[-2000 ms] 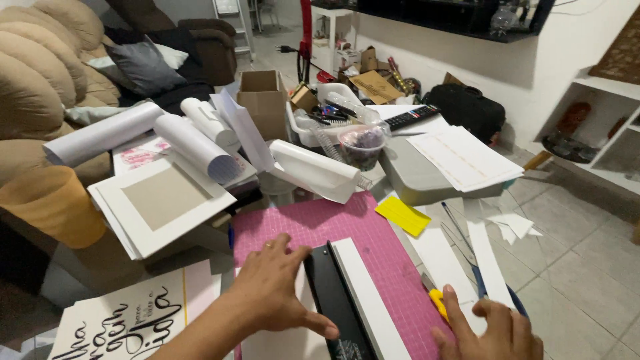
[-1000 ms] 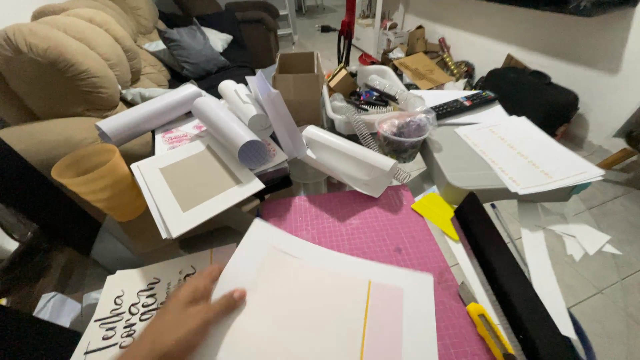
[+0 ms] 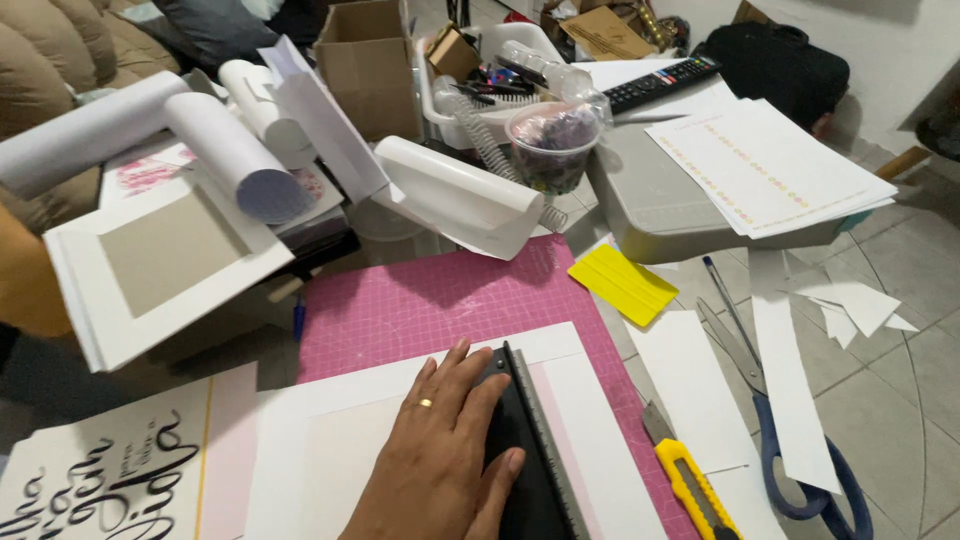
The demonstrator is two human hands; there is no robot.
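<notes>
My left hand (image 3: 442,442), with a ring on one finger, presses flat on a black ruler with a raised grip (image 3: 523,450). Its fingertips rest over the ruler's far end. The ruler lies lengthwise over a white sheet with a pale pink printed strip (image 3: 566,420), on a pink gridded cutting mat (image 3: 420,300). A yellow utility knife (image 3: 691,487) with its blade showing lies right of the mat, beside scissors with blue handles (image 3: 765,427) and a pen (image 3: 724,300). A yellow plastic squeegee card (image 3: 624,285) lies at the mat's right edge. My right hand is out of view.
Lettered sheets (image 3: 97,480) overlap at lower left. Rolled paper (image 3: 232,157), a stack of white-bordered boards (image 3: 172,247) and a cardboard box (image 3: 367,75) stand behind. A plastic cup (image 3: 555,150), a grey case (image 3: 645,195) with printed sheets, and paper strips (image 3: 787,360) are to the right.
The printed sheet, held by my left hand one second ago, now lies on the mat. The black ruler has moved from the right side onto it, under my left hand.
</notes>
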